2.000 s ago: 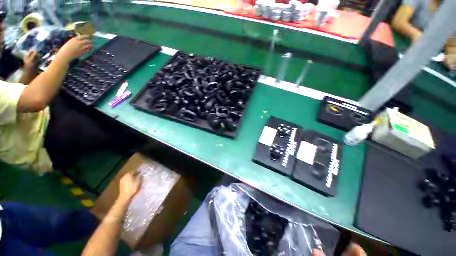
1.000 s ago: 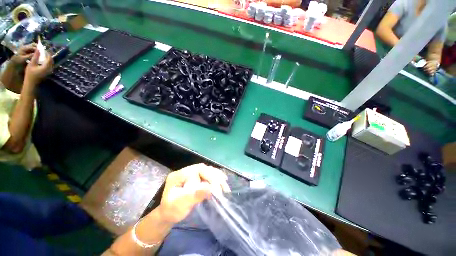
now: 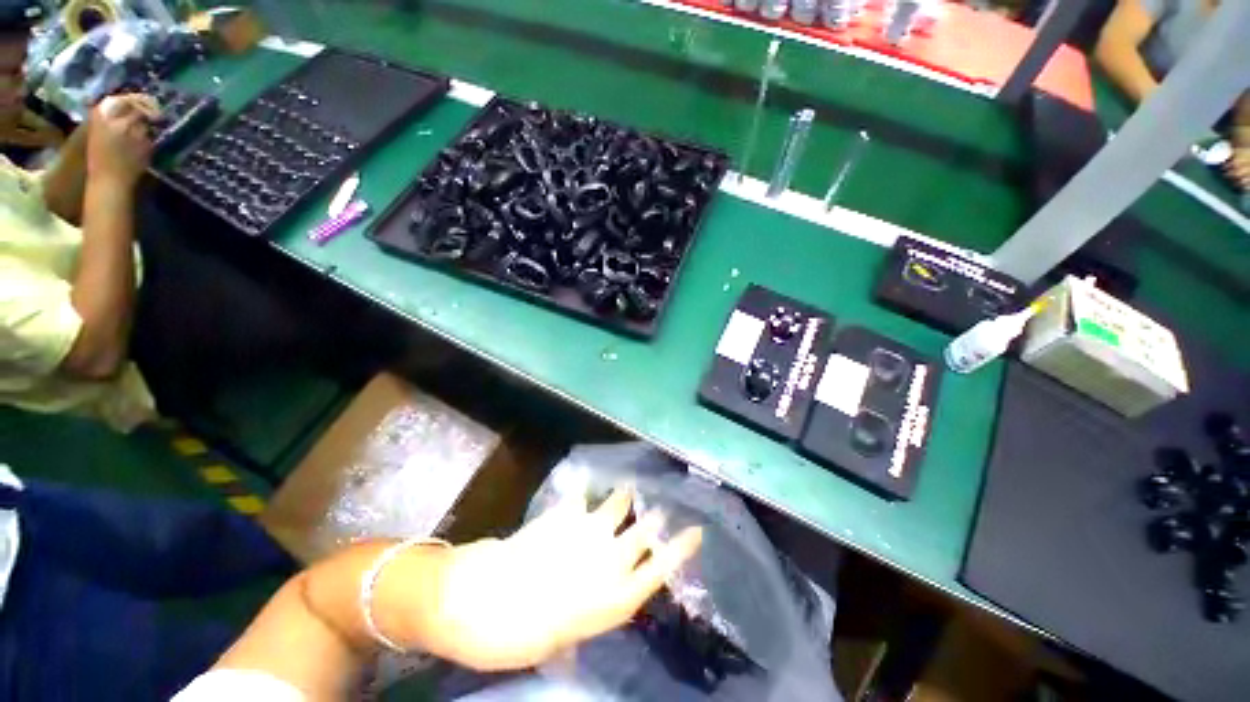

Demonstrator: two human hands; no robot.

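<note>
A large clear plastic bag lies open on my lap at the bottom centre, with black moulded parts showing in it. My left hand, with a bracelet at the wrist, is over the bag's left side. Its fingers are spread and point right, above the parts. A shiny bit of clear plastic shows by the fingertips; I cannot tell if they touch it. My right hand is not in view. An open cardboard carton with clear plastic scrap stands left of the bag.
The green bench bears a heaped parts tray, a slotted tray, two flat black boxes, a white bottle, a white carton and a dark mat with black parts. A neighbouring worker sits left.
My left hand has let go of the bag's gathered edge and spread over the bag, which now lies open. My right hand's edge, seen earlier at the bottom, is gone. The view has shifted slightly.
</note>
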